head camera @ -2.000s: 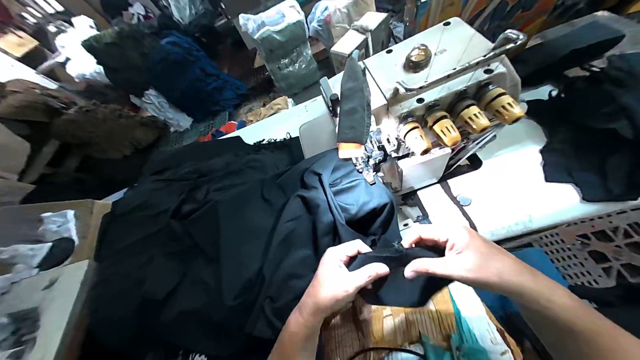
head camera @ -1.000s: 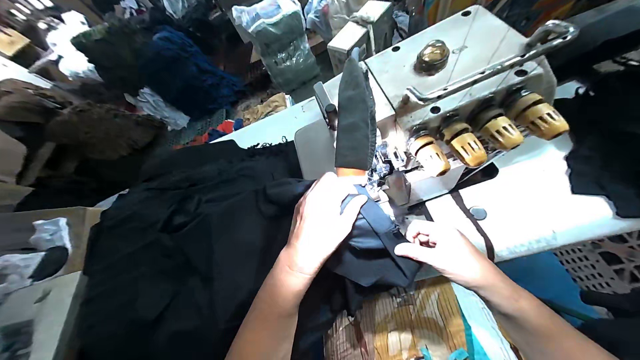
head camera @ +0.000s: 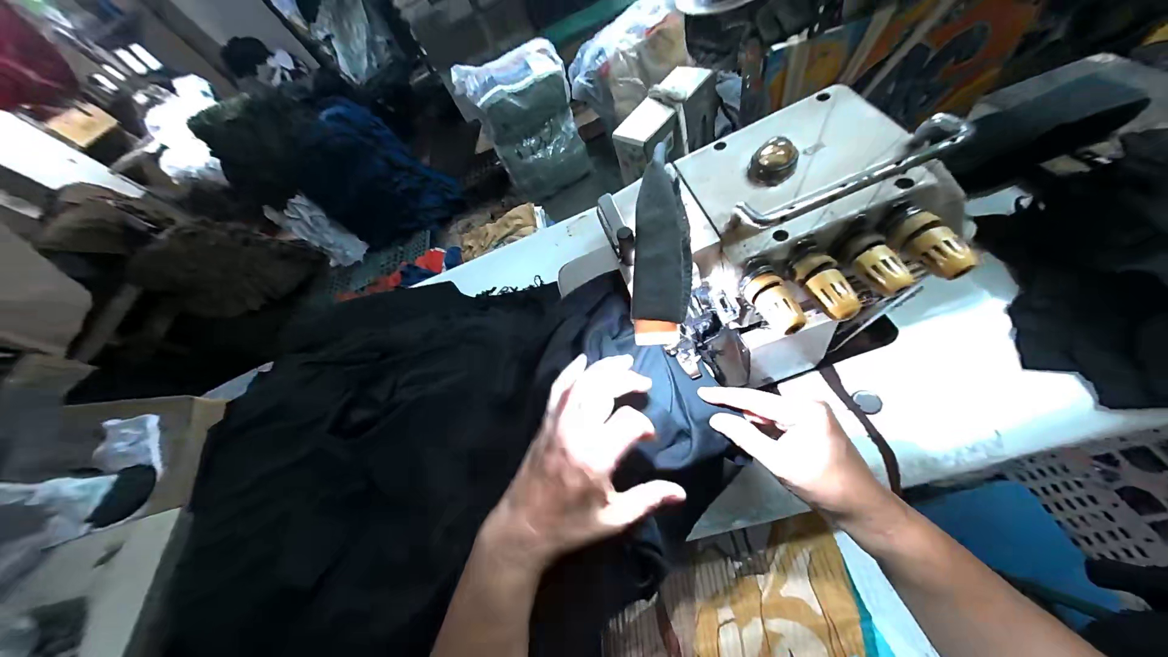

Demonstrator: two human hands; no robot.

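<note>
An overlock sewing machine (head camera: pixel 812 201) with several yellow tension knobs stands on a white table. Black fabric (head camera: pixel 365 456) spreads over the table's left part, and a piece of it lies under the lit presser foot (head camera: pixel 686 358). My left hand (head camera: pixel 593 456) is over this fabric with its fingers spread, holding nothing. Just right of the presser foot, my right hand (head camera: pixel 794 438) has its thumb and index finger at the fabric's edge; whether they pinch it is unclear. A dark flat piece with an orange end (head camera: pixel 662 246) stands up at the machine's front.
A cardboard box (head camera: pixel 196 447) with plastic bags is at the left edge. Dark cloth heaps (head camera: pixel 365 173) lie behind the table. Black fabric pieces (head camera: pixel 1095 274) rest right of the machine. Patterned cloth (head camera: pixel 776 593) is below, and a perforated plastic crate (head camera: pixel 1095 493) stands lower right.
Two seconds ago both hands held a fabric edge in front of the machine. One second ago they were on the fabric at the presser foot; since then my left hand has come off it, fingers spreading.
</note>
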